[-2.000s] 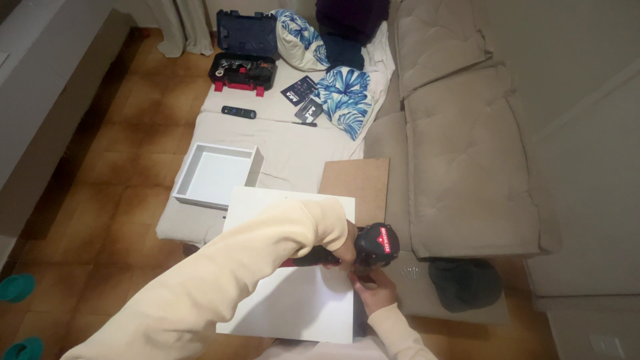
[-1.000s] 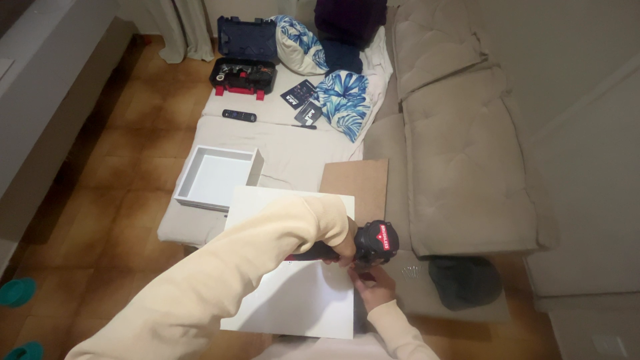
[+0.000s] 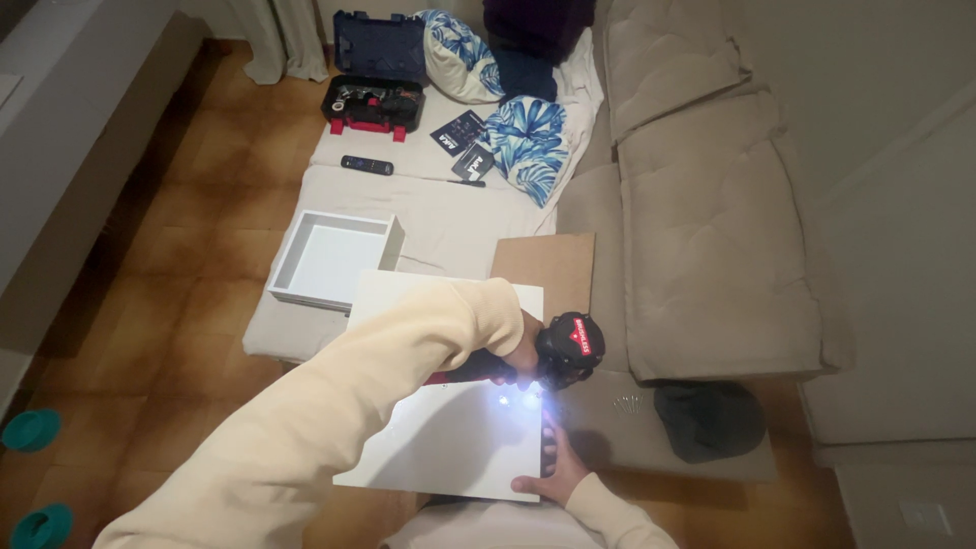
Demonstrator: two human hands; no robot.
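Note:
My left hand [image 3: 524,357] grips a black and red cordless power drill [image 3: 572,349], which lies across the right edge of a white panel [image 3: 457,450]. The drill's light shines on the panel near that edge, and its tip is hidden. My left forearm covers much of the panel's upper left. Below the drill, my right hand [image 3: 562,467] holds the panel's right edge, thumb on top and fingers at the side. Several screws [image 3: 628,405] lie on the beige sofa seat, right of the drill. A brown board [image 3: 545,263] lies just beyond the panel.
A white open box [image 3: 335,255] sits at left on the covered seat. Farther back are a remote control [image 3: 367,165], an open tool case [image 3: 374,107], leaflets [image 3: 457,133] and patterned cushions [image 3: 528,145]. A dark cap [image 3: 709,421] lies at right. Teal round objects [image 3: 32,430] are on the floor.
The right hand has moved from close beside the drill down the panel's edge, and its thumb now rests on the panel. A bright light now shows under the drill. The left hand keeps the drill.

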